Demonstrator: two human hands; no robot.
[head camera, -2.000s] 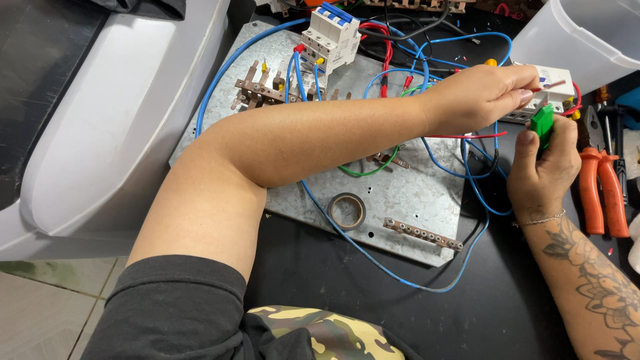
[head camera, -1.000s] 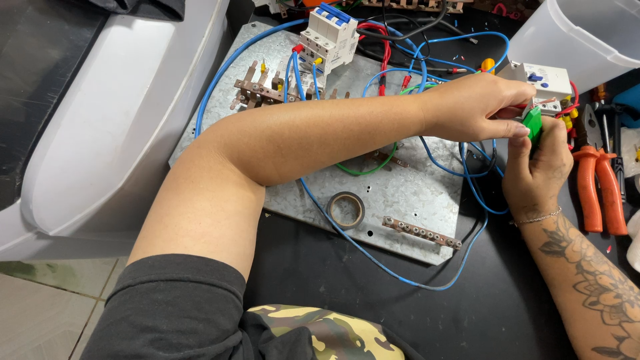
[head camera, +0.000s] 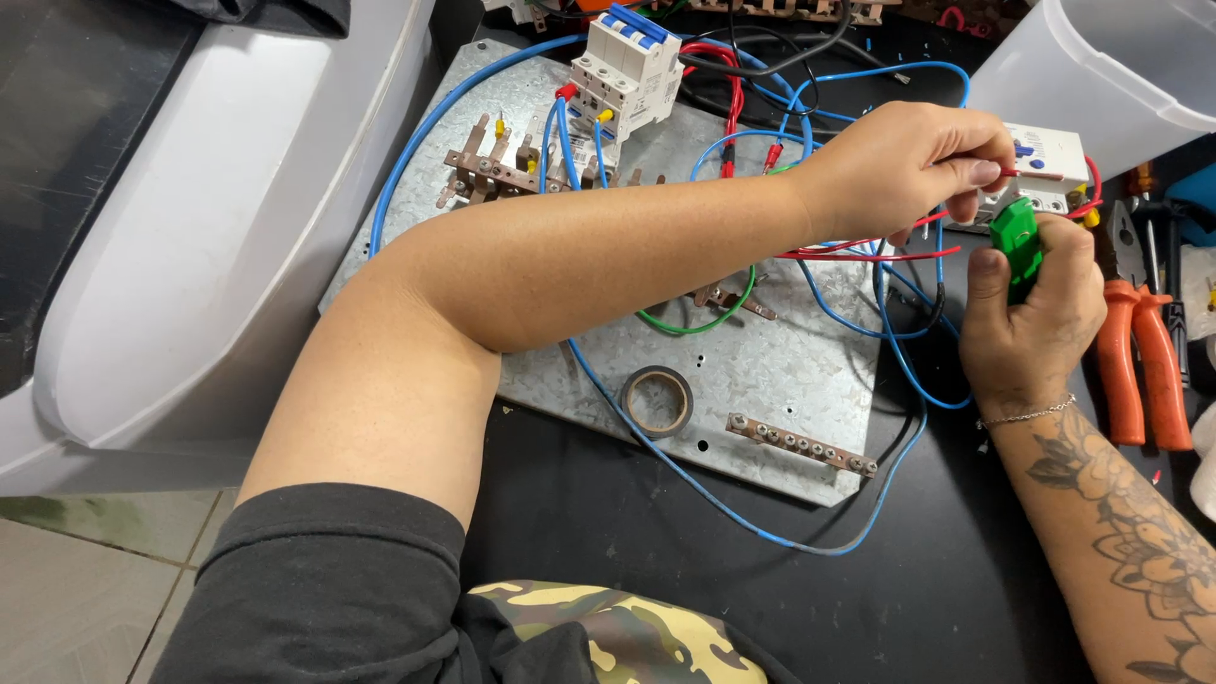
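Observation:
My left hand (head camera: 936, 171) reaches across to the right and pinches a red wire (head camera: 1031, 175) between thumb and fingers. Just below it, my right hand (head camera: 1035, 304) is closed around a green hand tool (head camera: 1017, 249), whose upper end is close to that wire; its exact kind is unclear. Behind both hands stands a white modular breaker with a blue lever (head camera: 1050, 157). More red wires (head camera: 893, 255) run under my left wrist. On the galvanized metal plate (head camera: 807, 370) a white circuit breaker with blue levers (head camera: 627, 71) has blue wires at its terminals.
Copper busbars (head camera: 494, 171) lie on the plate under my left forearm. A roll of black tape (head camera: 656, 402) and a screw terminal bar (head camera: 801, 445) are near its front edge. Blue wires (head camera: 698, 484) loop past that edge. Orange-handled pliers (head camera: 1140, 361) lie right; a translucent plastic bin (head camera: 1083, 71) stands behind.
Between the earlier frames and now, both hands shift slightly around the green tool and the red wire. The breaker behind them shows more in the one-second-old frame than in the oldest.

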